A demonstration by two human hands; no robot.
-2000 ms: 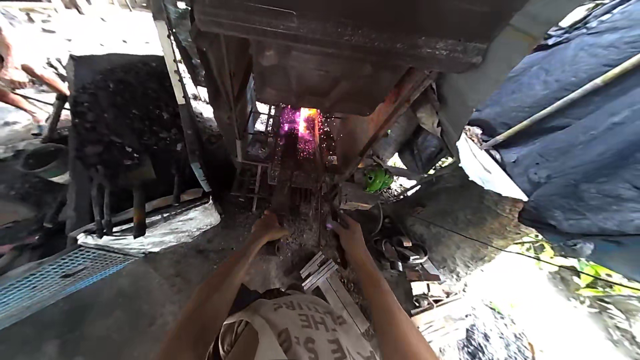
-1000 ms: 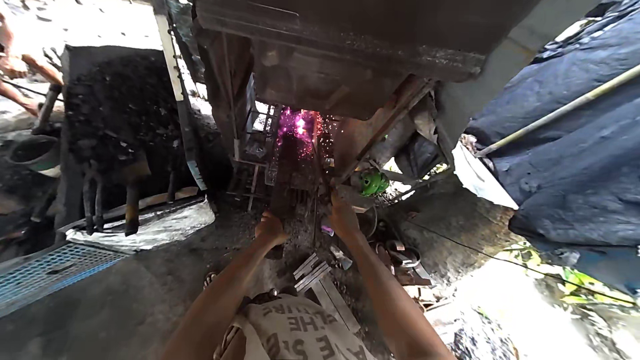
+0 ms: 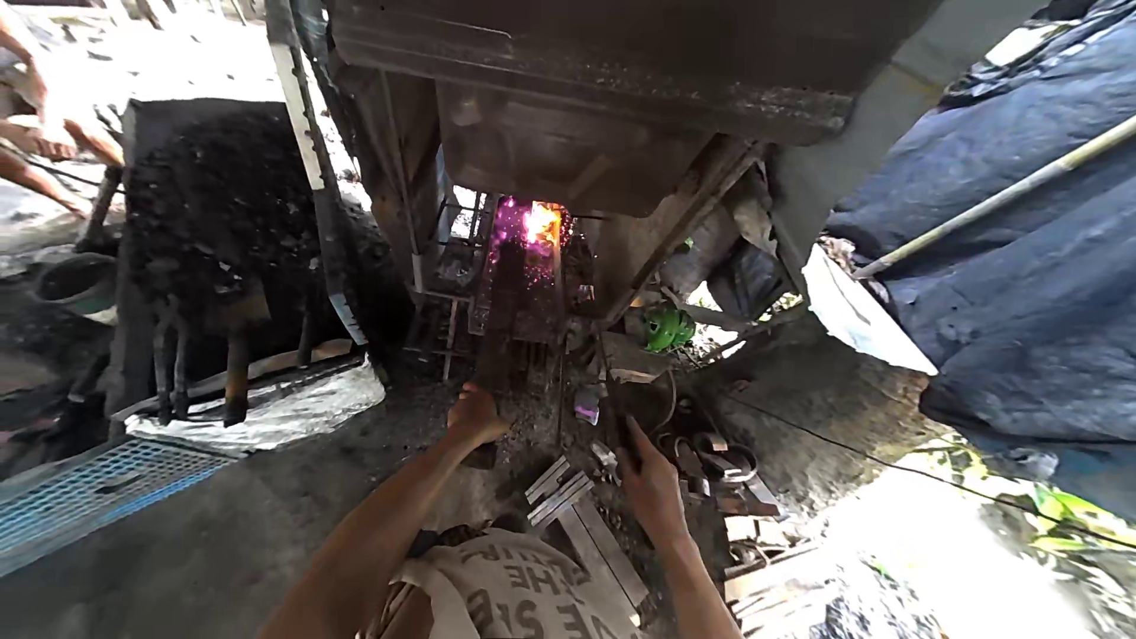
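My left hand (image 3: pixel 477 415) is closed on the near end of a long dark bar (image 3: pixel 504 333), which runs up toward the glowing forge fire (image 3: pixel 540 224). Orange flame and purple-looking sparks show at the fire, under a dark metal hood (image 3: pixel 577 151). To the right and lower, my right hand (image 3: pixel 652 488) is closed around a thin dark rod-like tool (image 3: pixel 612 404) that points up and away from me. Its far end is hard to make out against the dark clutter. Short flat strips (image 3: pixel 559 493) lie on the ground between my forearms.
At left stands a bin of charcoal (image 3: pixel 222 186) with upright tool handles, near a blue plastic grating (image 3: pixel 115 479) and a bucket (image 3: pixel 80 284). Another person's arms (image 3: pixel 53 133) show at upper left. Right are a green object (image 3: pixel 667 328), metal scraps (image 3: pixel 723 461), a cable and a dark tarp (image 3: pixel 1021 231).
My right hand has moved back toward me and to the right, away from the hearth. The left hand stays low on the bar. Orange flame shows more strongly than one second ago.
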